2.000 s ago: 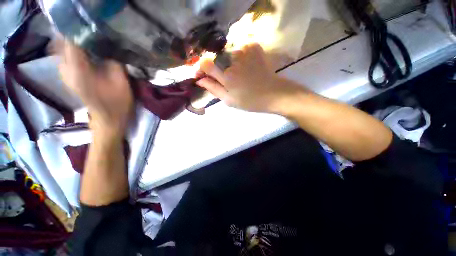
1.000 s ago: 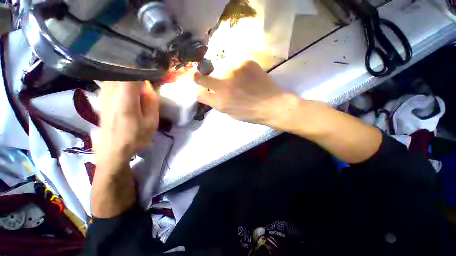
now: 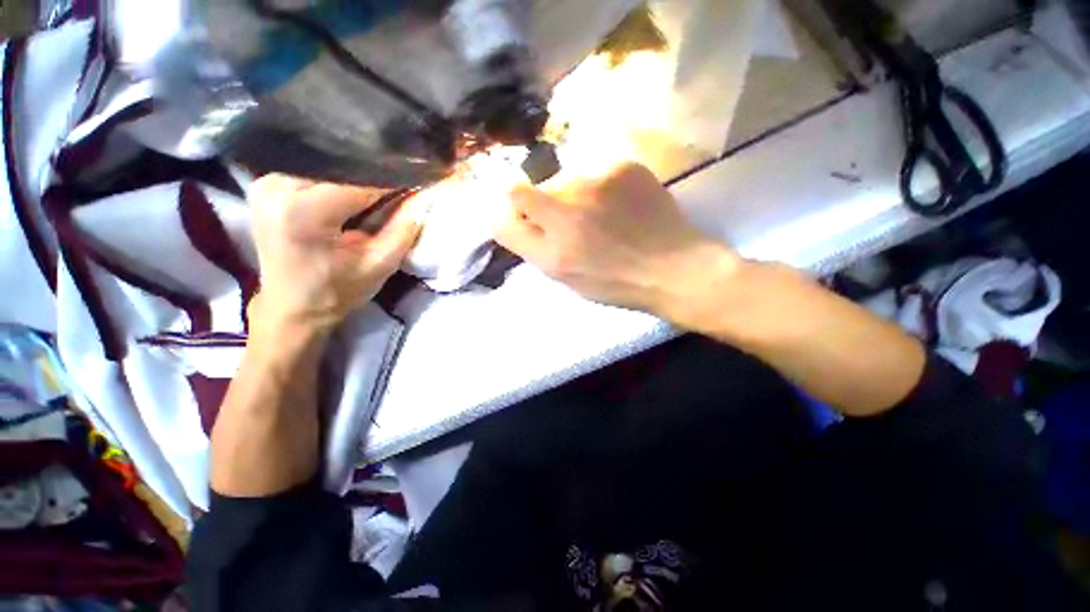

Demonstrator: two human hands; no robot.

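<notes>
My left hand [image 3: 323,245] pinches the edge of the white and maroon cloth left of the needle area, thumb and fingers together. My right hand [image 3: 604,233] grips the cloth's other side with its fingertips, just right of the presser foot area [image 3: 508,120]. A white fold of cloth [image 3: 452,261] bulges between the hands, with a dark edge along its underside. The sewing machine head [image 3: 347,90] hangs over the hands, blurred. Bright lamp glow washes out the cloth and fingertips near the needle.
The sewn maroon-and-white bundle [image 3: 138,263] is heaped left of the machine. Black shears [image 3: 944,150] lie at the right of the white table [image 3: 538,341]. A pale cream sheet [image 3: 759,90] lies right of the lamp glow. White and maroon pieces [image 3: 992,305] sit below the table at right.
My left hand moved right from the bundle to the cloth by the needle, its fingers now closed on the edge. The white fold replaced the maroon cloth between the hands. My right hand stayed near the foot.
</notes>
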